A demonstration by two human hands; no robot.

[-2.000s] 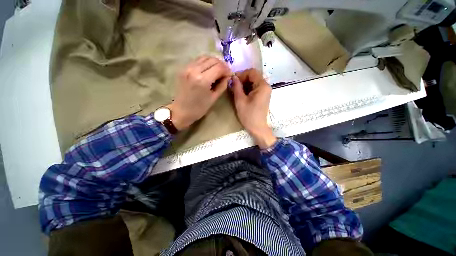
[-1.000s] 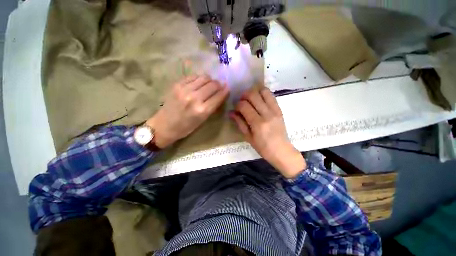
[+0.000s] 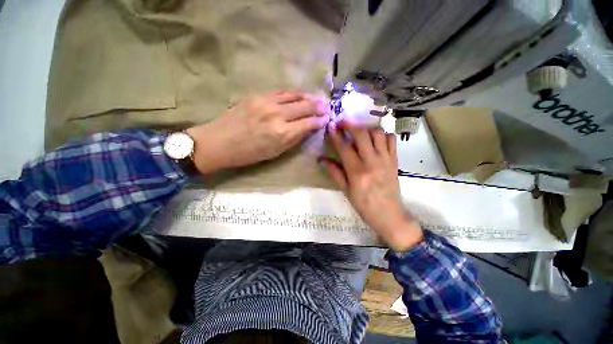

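Observation:
A large khaki garment panel [image 3: 222, 47] lies across the white table and under the sewing machine head [image 3: 464, 47]. The presser foot and needle [image 3: 336, 104] stand in bright violet-white light. My left hand [image 3: 262, 127] lies on the panel, its fingertips just left of the presser foot. My right hand [image 3: 370, 168] is at the panel's right part, fingers spread, fingertips just below and right of the foot. Glare hides whether either hand pinches the cloth. A stitched pocket outline [image 3: 144, 80] shows on the panel at the left.
The table's front edge carries a printed ruler [image 3: 289, 218]. A khaki piece [image 3: 467, 138] lies right of the needle, and more khaki pieces [image 3: 583, 201] lie at the table's right end. A wooden crate [image 3: 380, 302] stands below. Khaki cloth [image 3: 138, 289] hangs by my lap.
The view has tilted and moved closer to the machine head, whose brand lettering now shows. My hands have moved up close to the presser foot, and my right fingers are spread flatter.

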